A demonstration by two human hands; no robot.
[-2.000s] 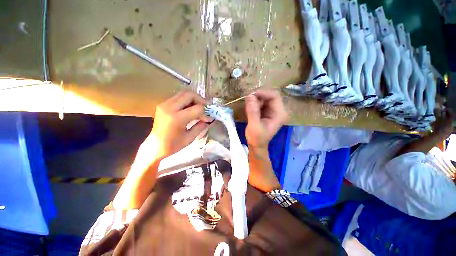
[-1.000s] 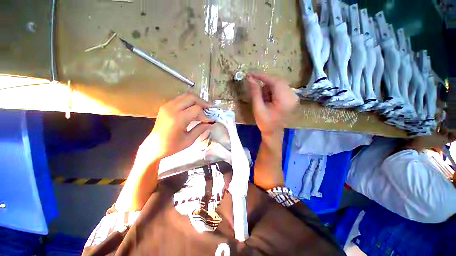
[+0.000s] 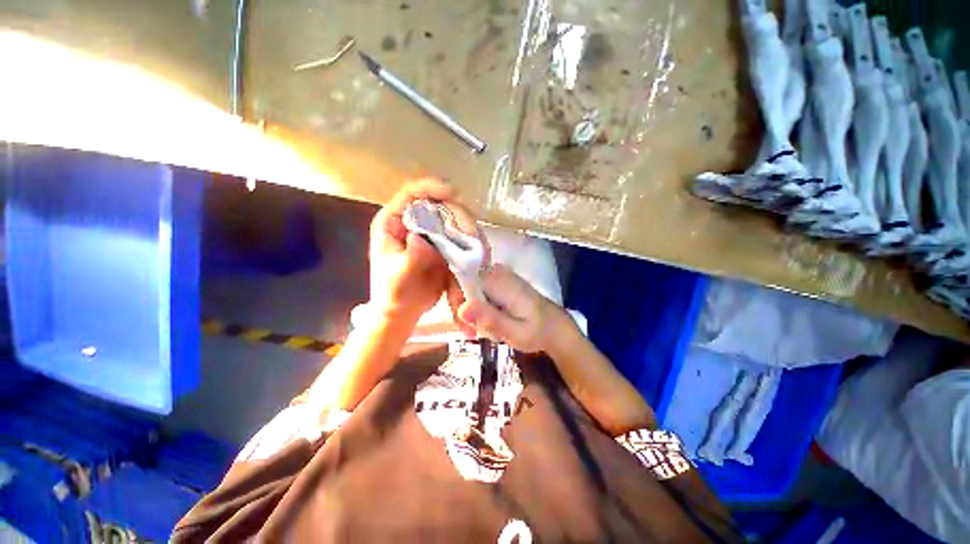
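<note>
A pale grey moulded leg is held over my lap, just in front of the bench edge. Its grey sole faces up towards the camera. My left hand is closed around the foot end. My right hand holds the leg lower down, at the ankle or calf; the rest of the leg is hidden by my hands. A slim silver knife with a dark tip lies on the bench. A small pale round bit lies on a stained patch to the right of it.
A row of moulded legs lies at the bench's right. A thin tan stick lies by the knife. A blue bin stands at left; another blue bin holding legs is at lower right. A person's white sleeve shows at far right.
The view has shifted, so the bench things sit further right. My right hand has come back from the round bit to the leg. The leg is now turned with its sole towards the camera.
</note>
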